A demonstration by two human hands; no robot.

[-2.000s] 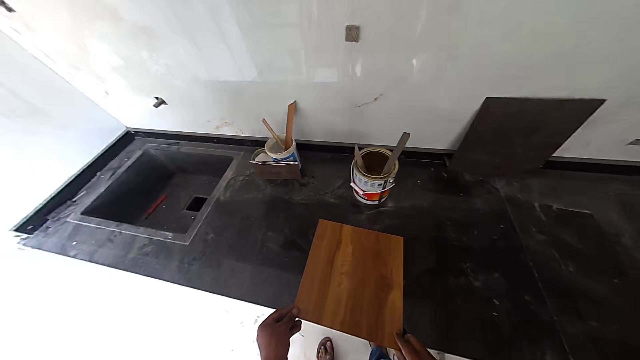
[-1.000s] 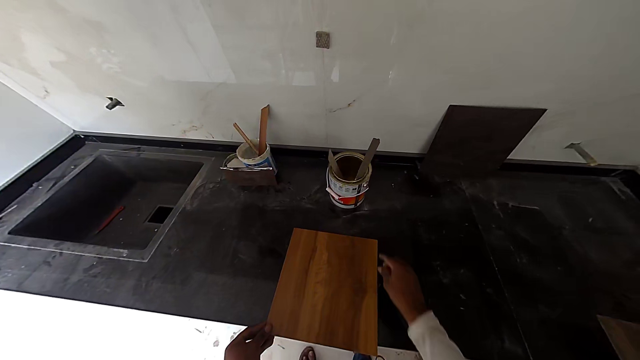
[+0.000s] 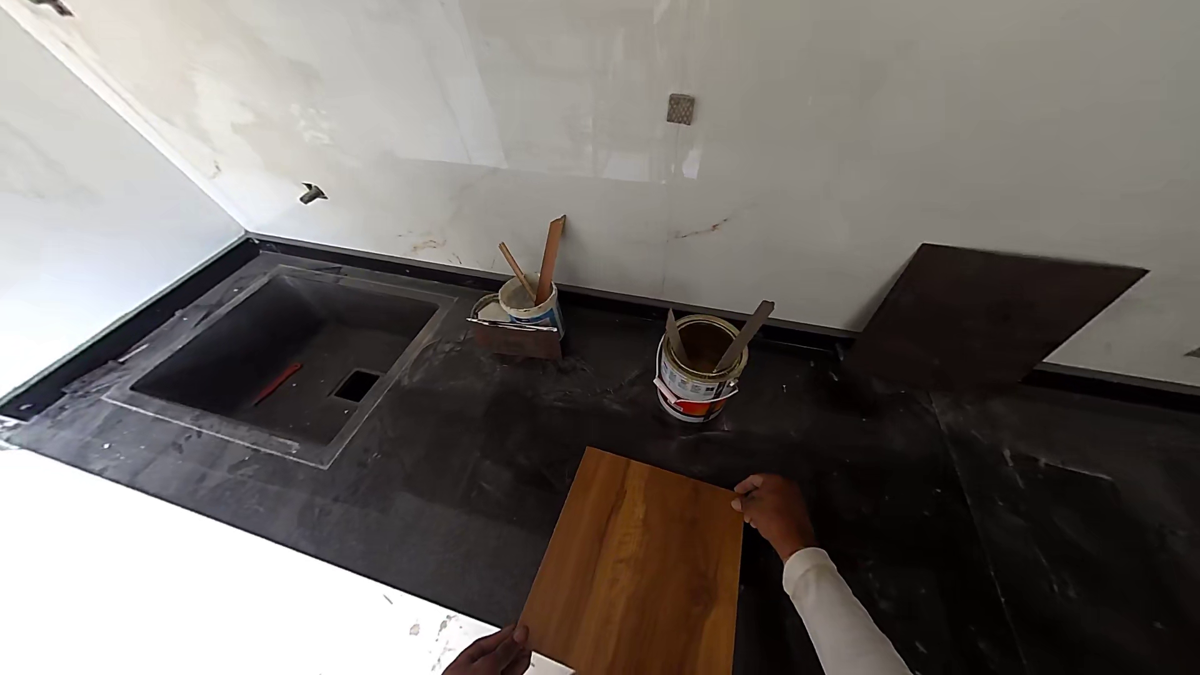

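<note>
A wood-grain board lies at the front of the dark countertop, its near end cut off by the bottom of the view. My left hand grips the board's left edge low down, partly out of view. At the board's far right corner is my right hand, fingers and thumb pinching the edge. Beyond the board stands an open metal can with a wire handle and flat sticks in it. Further left, a small white bucket holds two wooden sticks, with a dark block in front of it.
A dark sink with a red tool inside is set into the counter at left. A dark panel leans on the pale wall at right. A pipe fitting sticks out of the wall.
My right hand has moved from the board's near right corner up its right side to the far right corner. My left hand stays at the left edge.
</note>
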